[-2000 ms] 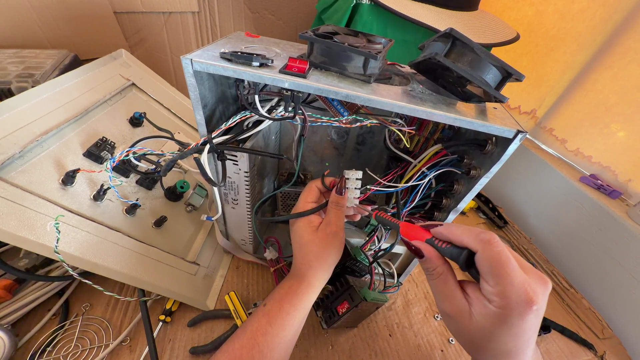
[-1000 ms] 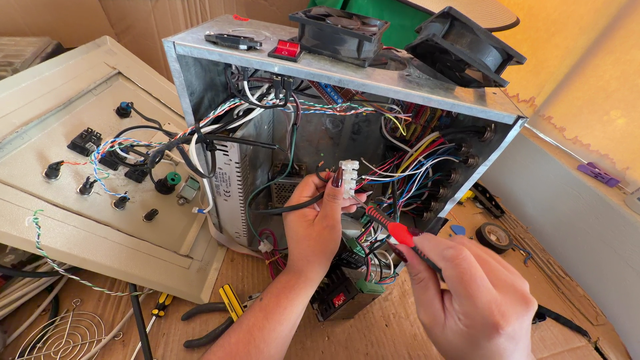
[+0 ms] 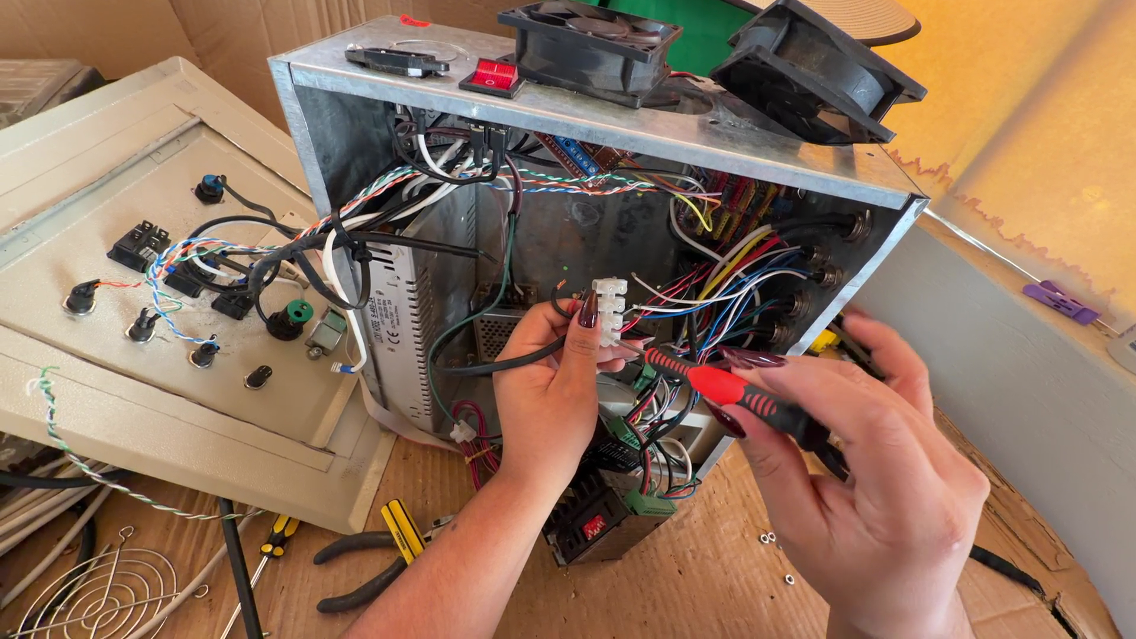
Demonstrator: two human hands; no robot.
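Note:
My left hand [image 3: 555, 382] pinches a white screw terminal block [image 3: 609, 311] between thumb and fingers, in front of the open metal enclosure [image 3: 586, 120]. A black cable [image 3: 506, 364] passes into the same hand. My right hand [image 3: 865, 444] grips a red and black handled tool [image 3: 719, 386], probably a screwdriver or test probe; its thin tip points at the lower end of the block, and whether it touches cannot be told. Coloured wires [image 3: 710, 293] run from the enclosure's right side to behind the block. Below my left hand stands a black module with green connectors [image 3: 603, 524].
Two black fans [image 3: 590, 49] and a red rocker switch [image 3: 493, 77] lie on the enclosure. The beige panel [image 3: 177, 444], wired to it, leans at left. Pliers [image 3: 382, 550], a screwdriver [image 3: 275, 541], a wire fan guard [image 3: 98, 595] and small nuts [image 3: 789, 579] lie on the table.
Both hands stay at the terminal block. The fingers of my right hand have shifted on the tool, with some now spread outward. The view has moved slightly.

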